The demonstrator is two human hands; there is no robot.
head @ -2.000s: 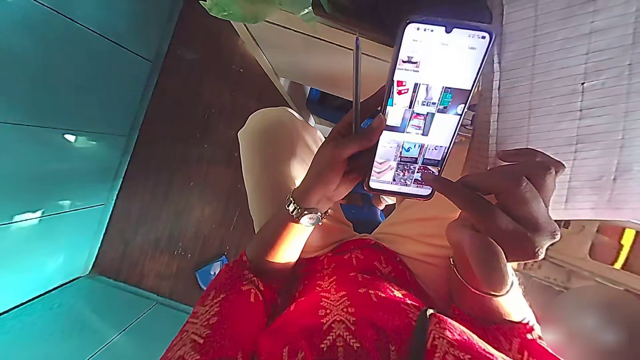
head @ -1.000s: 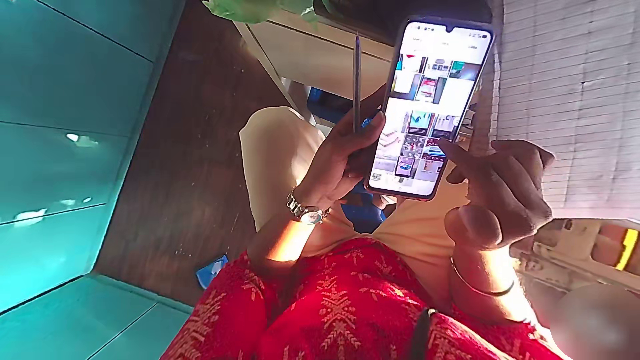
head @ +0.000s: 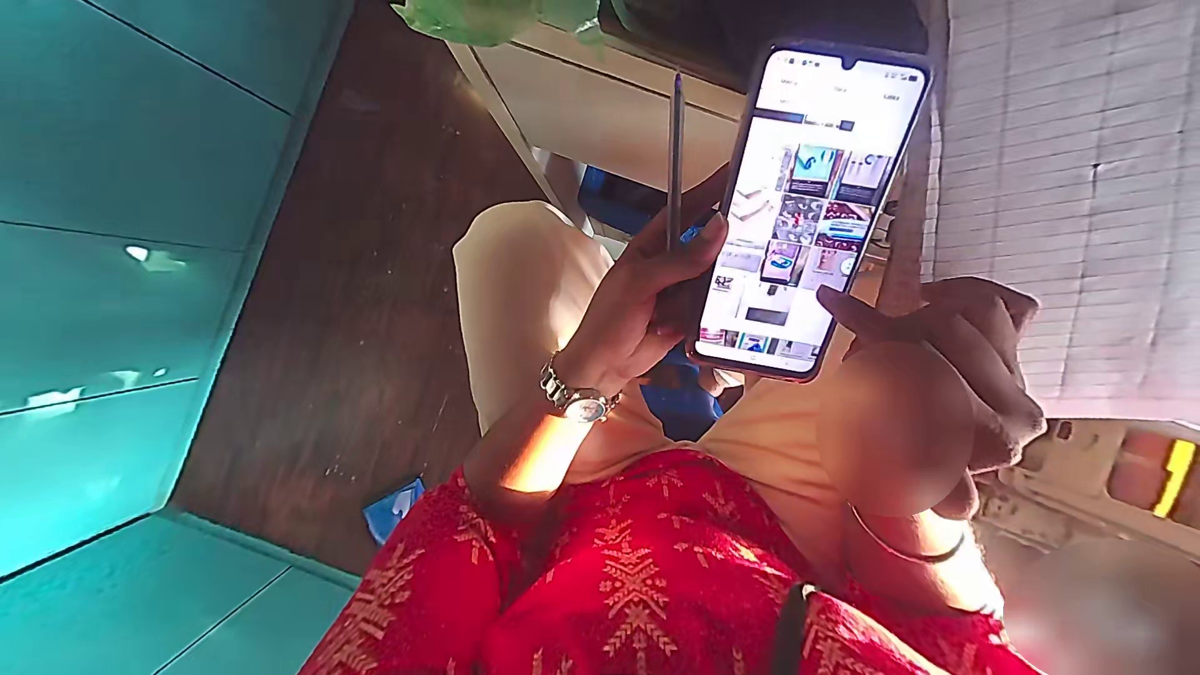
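My left hand [head: 647, 305], with a metal wristwatch [head: 583, 405] on its wrist, holds a smartphone [head: 808, 225] upright by its left side. Small picture tiles fill the lit screen. A slim pen [head: 676, 159] stands up from the same hand, left of the phone. My right hand [head: 956, 375] is at the lower right of the phone, one fingertip at or just over the screen's right edge; it holds nothing that shows. A thin bangle [head: 905, 553] circles the right wrist. The fingers behind the phone are hidden.
Ruled paper sheets [head: 1069, 206] lie at the right. A pale drawer unit [head: 600, 112] stands beyond my knee, with a green plastic bag [head: 478, 19] at its top. Teal panels [head: 122, 281] run along the left. A small blue packet [head: 392, 509] is on the brown floor.
The pictures on the phone screen have scrolled. My right fingertip has shifted a little along the phone's lower right edge. My left hand, the phone and the pen have stayed in place.
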